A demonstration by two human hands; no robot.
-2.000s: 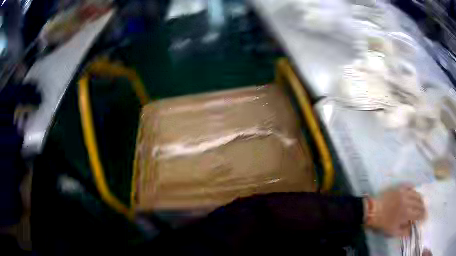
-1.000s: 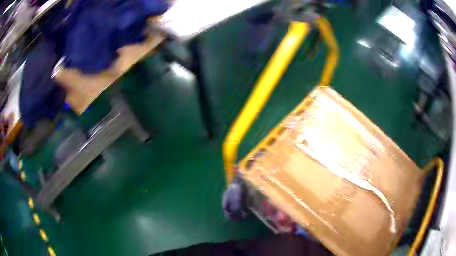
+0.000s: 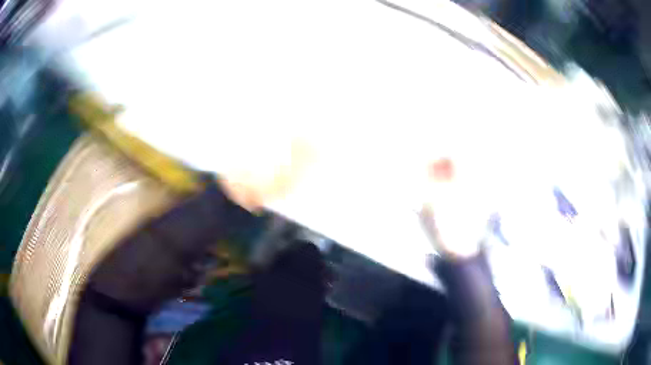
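A pale table fills most of the view and is washed out to bright white, so things on it are mostly lost. My left hand is at the table's near edge, blurred and overexposed beyond a dark sleeve. My right hand reaches over the table right of centre, also bleached and blurred. I cannot tell whether either hand holds anything. Pieces lying on the white surface cannot be made out.
The trolley's brown deck is at the lower left, with its yellow handle close to the table edge. Small dark shapes show in the glare at the right. Green floor shows around the edges.
The view has swung from the trolley and floor to the table. The trolley now lies at the left. Both hands have come into view over the table; none showed one second ago.
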